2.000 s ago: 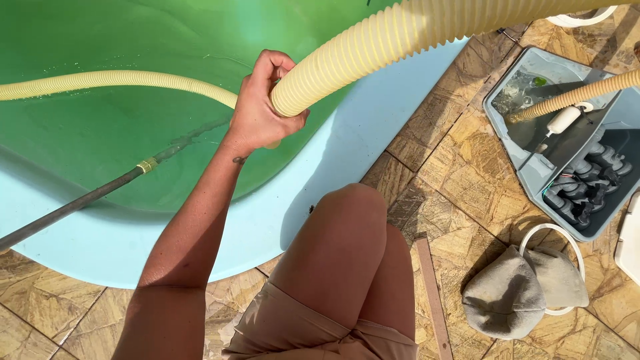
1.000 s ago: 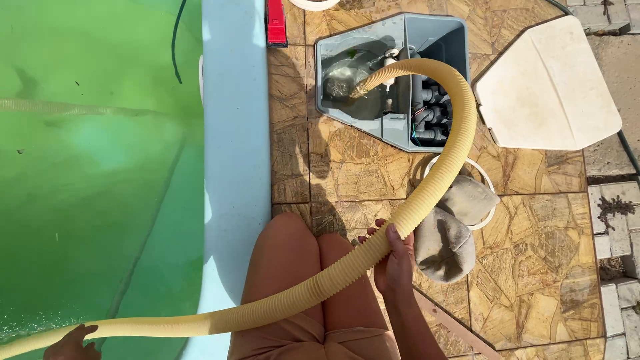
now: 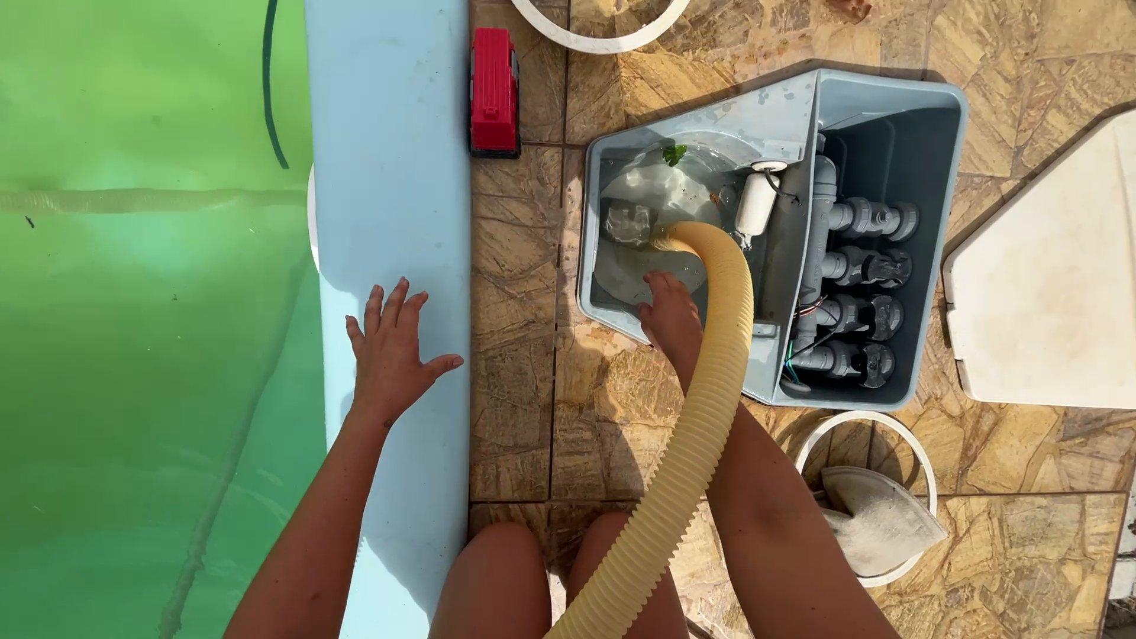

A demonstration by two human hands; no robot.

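Observation:
My left hand [image 3: 390, 351], fingers spread, is over the light blue pool edge [image 3: 390, 115] and holds nothing. My right hand [image 3: 670, 319] reaches under the ribbed yellow hose [image 3: 710, 382] to the near rim of the grey skimmer and filter box [image 3: 701, 124]; its fingers are apart, holding nothing. The hose runs over my right forearm, and its end dips into the water in the box's left compartment. A white float [image 3: 756, 209] and a green leaf [image 3: 674, 154] are there too. Grey pipes with valves [image 3: 865, 266] fill part of the right compartment.
Green pool water [image 3: 133, 355] lies at left, with a submerged hose [image 3: 151, 201] across it. A red toy vehicle [image 3: 494, 93] stands by the pool edge. A white lid [image 3: 1056, 275] lies at right on the stone paving. A white ring with a fabric filter bag [image 3: 879, 524] is below the box.
Both hands have let go of the yellow hose. My left hand has moved from the hose over the pool to above the pool edge; my right hand has moved up to the box.

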